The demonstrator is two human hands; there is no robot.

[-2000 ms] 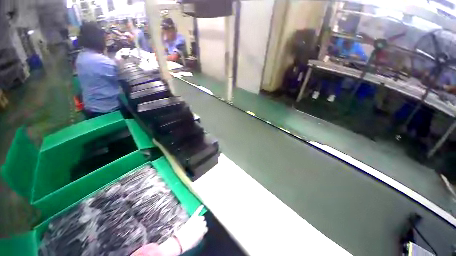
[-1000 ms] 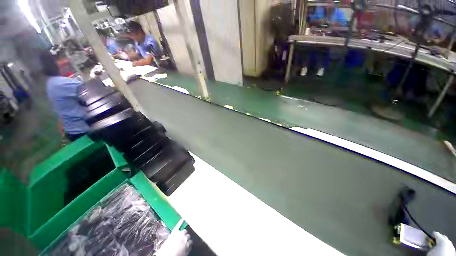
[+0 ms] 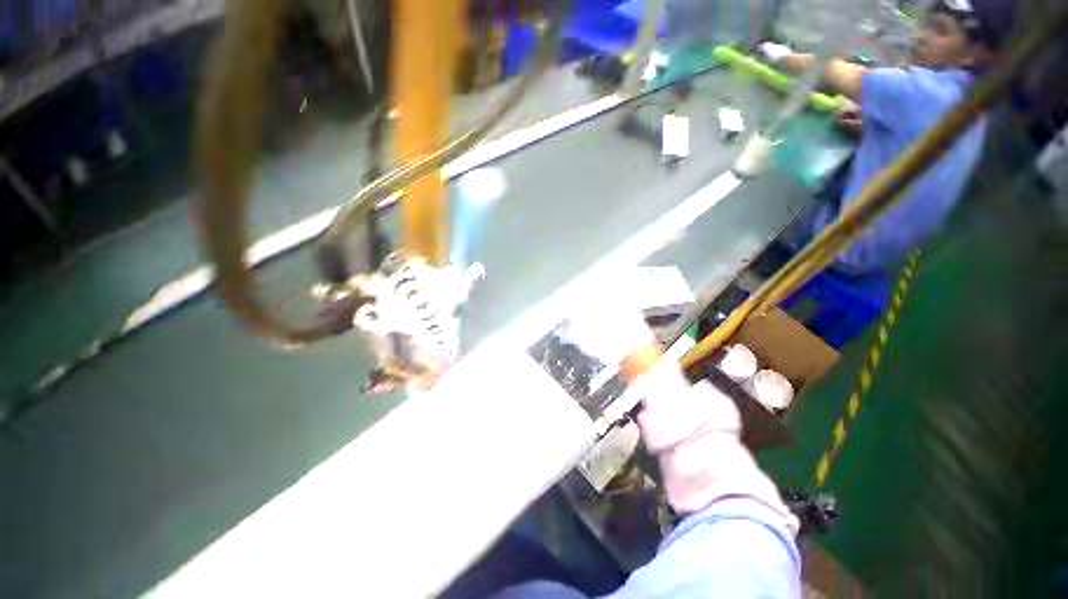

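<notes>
My right hand, in a whitish glove below a pink cuff, reaches from the bottom right over the white ledge. It is blurred, and its fingers and any grip cannot be made out. A dark, shiny flat piece lies just left of the hand on the ledge. A small white-topped block is beyond the hand. A blurred silvery-white tool fitting hangs over the belt from an orange hose or column. My left hand is out of the picture.
The dark green conveyor belt carries white units farther up. A brown carton with round white items stands at the right, below a slanting yellow hose. A person in blue works at the belt, top right.
The view has swung right, away from the green boxes and black stack. The left hand and the white corded unit near the right hand are no longer seen; the right arm now extends over the ledge.
</notes>
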